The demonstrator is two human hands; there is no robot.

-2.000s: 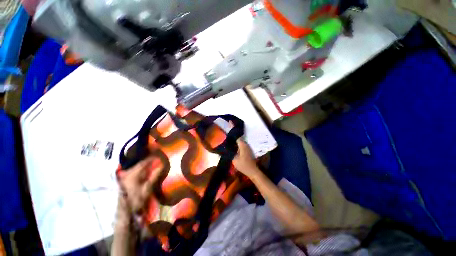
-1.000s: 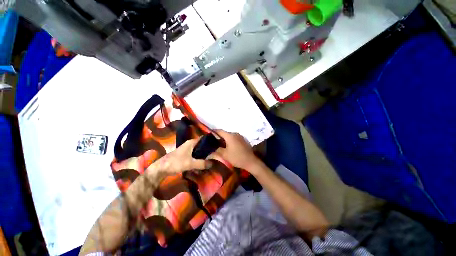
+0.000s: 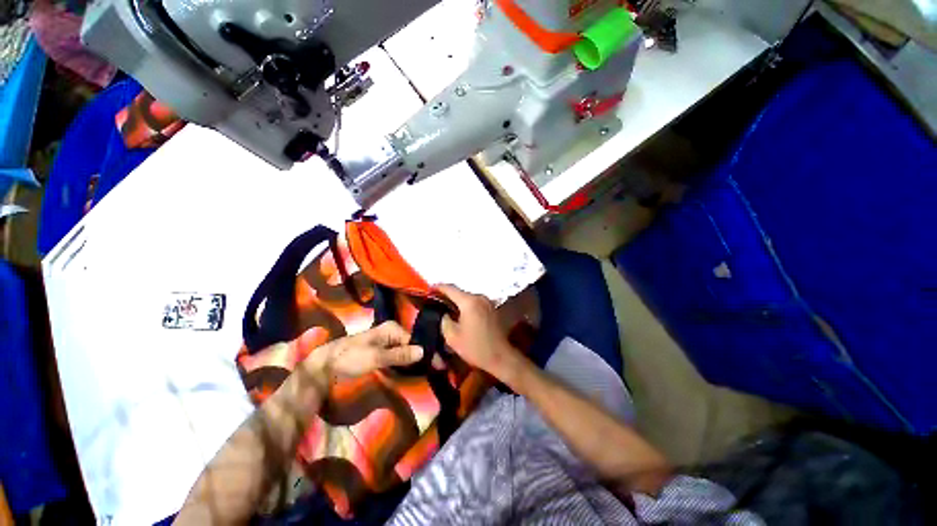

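Observation:
The bag body (image 3: 354,416), with an orange, pink and brown wavy print, lies on the front of the white tabletop and towards my lap. A plain orange part (image 3: 382,257) runs from its top edge near the machine's arm tip to my right hand. A black webbing handle (image 3: 275,298) loops at its left. My left hand (image 3: 365,351) lies on the print with its fingertips on a bunched black strap (image 3: 424,334). My right hand (image 3: 471,327) holds the strap and bag edge from the right. The presser foot and needle (image 3: 334,164) are just above the bag's top.
The grey sewing machine (image 3: 555,92) stands at the back, its narrow arm pointing towards the bag. A phone or printed card (image 3: 193,310) lies on the white tabletop (image 3: 134,411) at left. Blue covers (image 3: 781,247) are at right; printed pieces (image 3: 147,120) lie on blue at back left.
My hands first moved from the bag's two sides to the black strap at its upper right. The plain orange part has since opened out wider below the machine's arm.

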